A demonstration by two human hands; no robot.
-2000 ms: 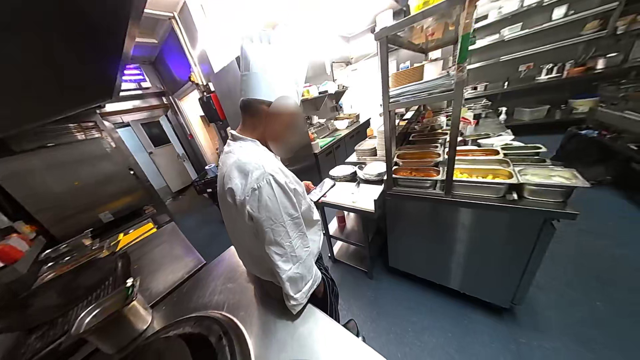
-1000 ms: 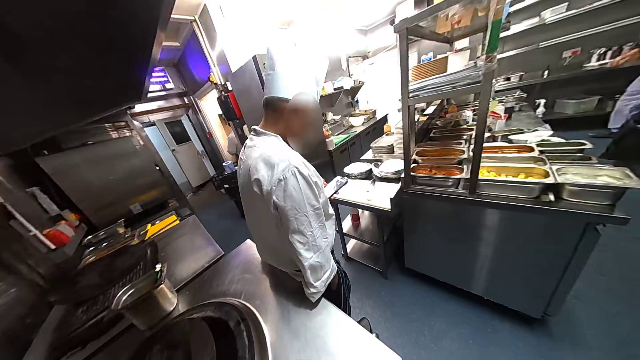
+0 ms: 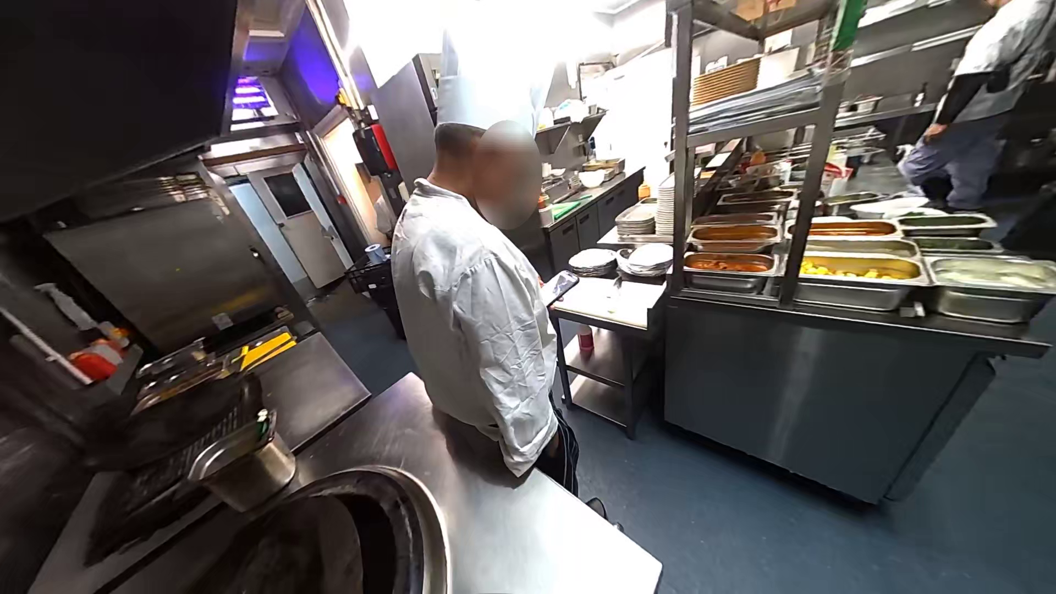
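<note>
Neither my left hand nor my right hand shows in the head view. Close in front is a round metal-rimmed opening in a stainless steel worktop; its inside is dark. A steel container stands left of the rim, beside a dark ridged grate. Farther back on the left lies a yellow object. A person in a white jacket and tall white hat stands at the worktop, holding a phone.
Right of the person are a small steel table with stacked plates and a counter holding steel food pans. Another person stands at the back right. A dark hood hangs upper left; a door is behind.
The second person at the back right has come farther into view; only a part showed at the right edge one second ago. The person in the white jacket stays at the worktop.
</note>
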